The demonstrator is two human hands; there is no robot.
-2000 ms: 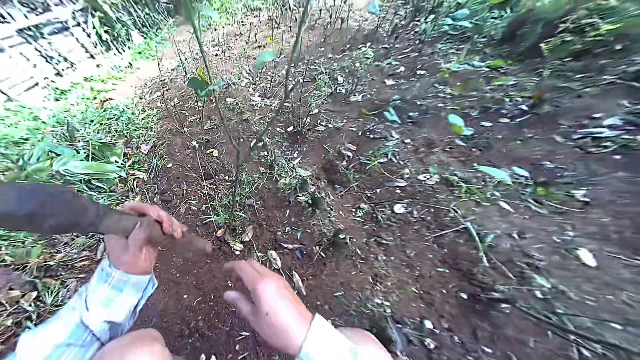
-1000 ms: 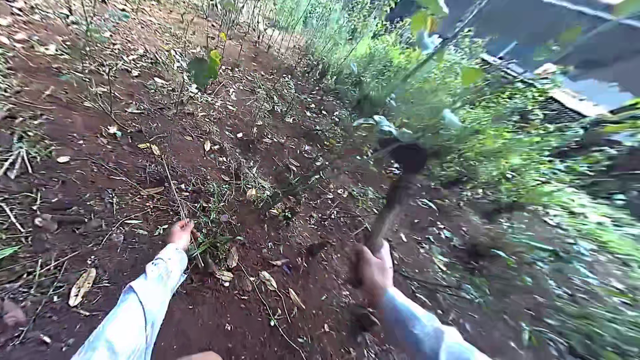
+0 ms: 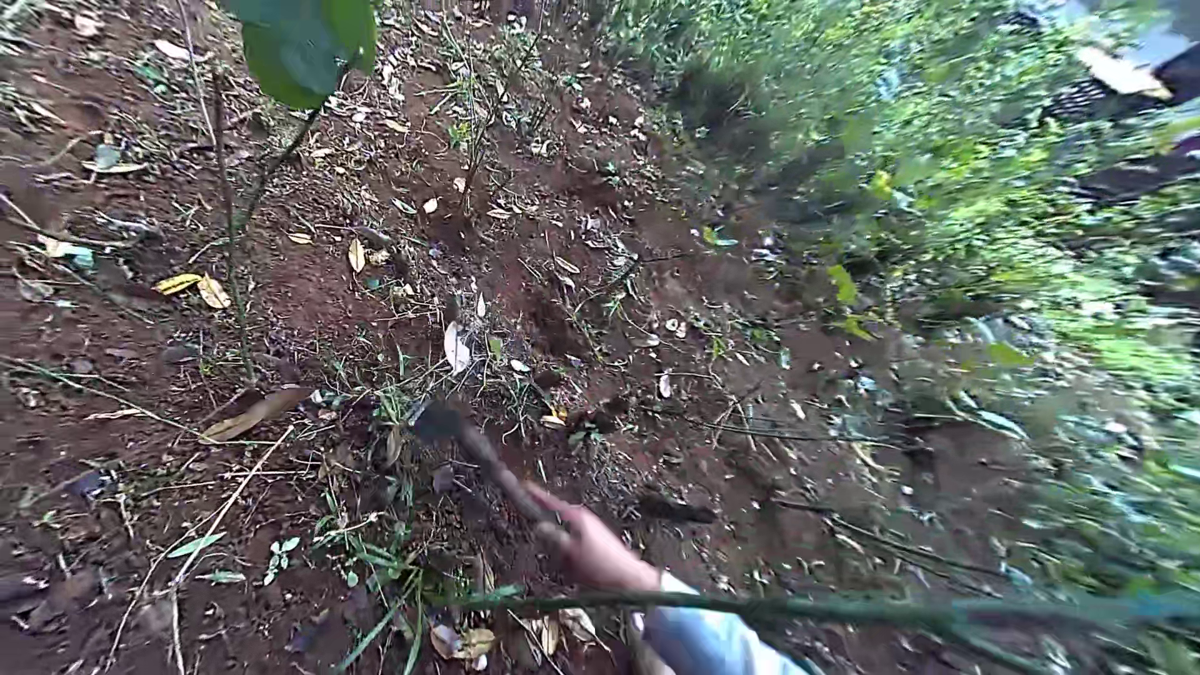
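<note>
My right hand [image 3: 600, 553], in a light sleeve, grips the wooden handle of a short digging tool [image 3: 502, 478] at the lower middle of the head view. The tool's dark head [image 3: 438, 422] is down at a tuft of grass and weeds [image 3: 398, 403] on reddish soil; blur hides its exact shape. My left hand is out of the frame.
A thin-stemmed young plant [image 3: 230, 216] with a large green leaf [image 3: 302, 52] stands at the upper left. A green stem [image 3: 797, 607] crosses low in front of my forearm. Dry leaves and twigs litter the soil. Dense green growth [image 3: 937, 187] lines the right side.
The tool, raised in my right hand one second ago, is now down at the ground. My left hand, at the weeds then, has left the view. Two seconds ago the handle was in my left hand.
</note>
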